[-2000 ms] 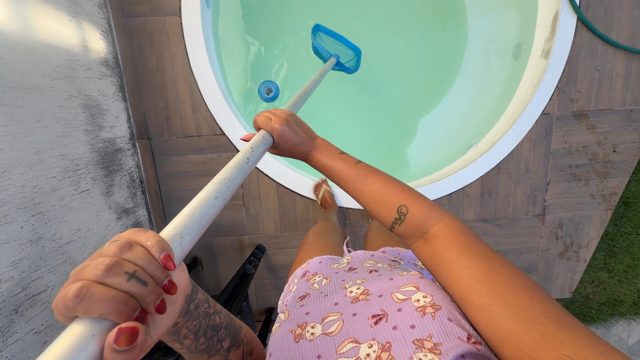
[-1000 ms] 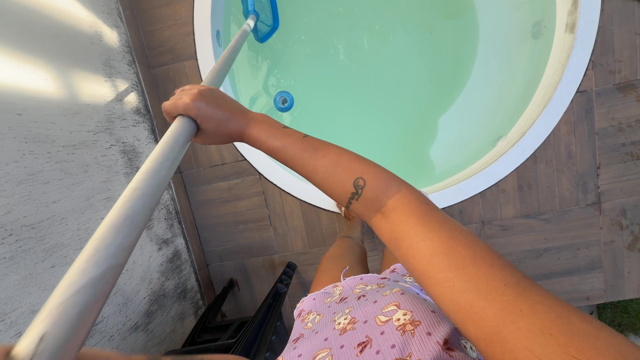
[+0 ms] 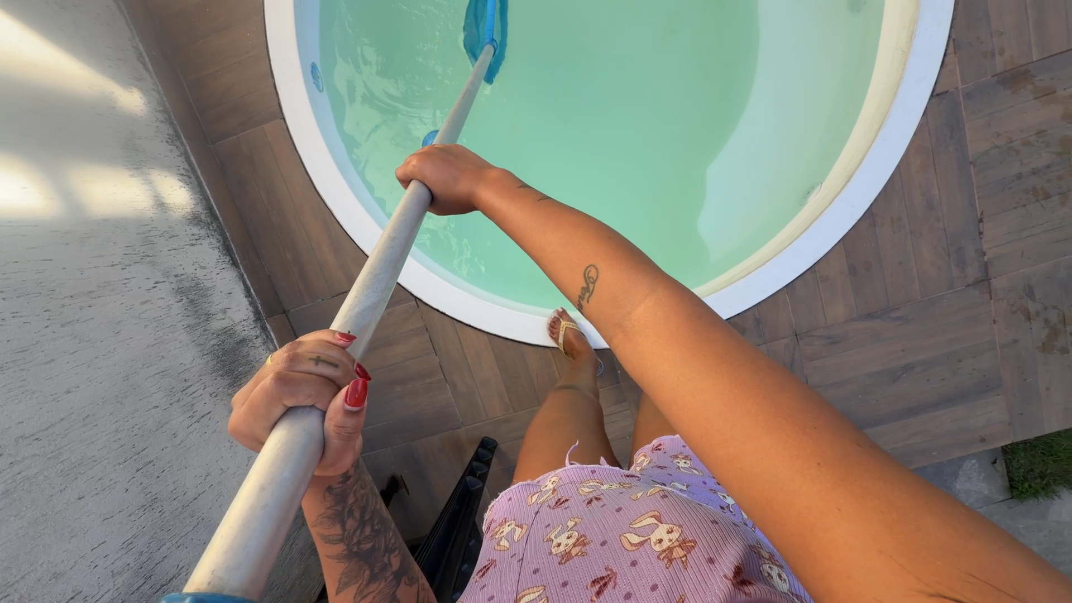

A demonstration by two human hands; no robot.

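Observation:
A long pale metal pole (image 3: 377, 280) runs from the bottom left up over a round pool (image 3: 603, 151) of greenish water. At its far end is a blue pool skimmer net (image 3: 483, 46), in the water near the top edge of the view. My right hand (image 3: 445, 177) grips the pole's middle, above the pool's near left side. My left hand (image 3: 303, 398) is closed round the lower part of the pole, beside the wall. A small blue round object (image 3: 430, 138) shows partly behind the pole, just beyond my right hand.
The pool's white rim (image 3: 511, 328) has my sandalled foot (image 3: 566, 331) on it. A grey wall (image 3: 92, 335) stands close on the left. Black furniture (image 3: 456, 519), perhaps a chair, is beside my legs. Wood-look flooring (image 3: 904, 360) surrounds the pool, with grass (image 3: 1038, 465) at the right.
The net first moved left across the pool, then back to the right. My left hand, mostly out of view a second ago, shows again on the pole.

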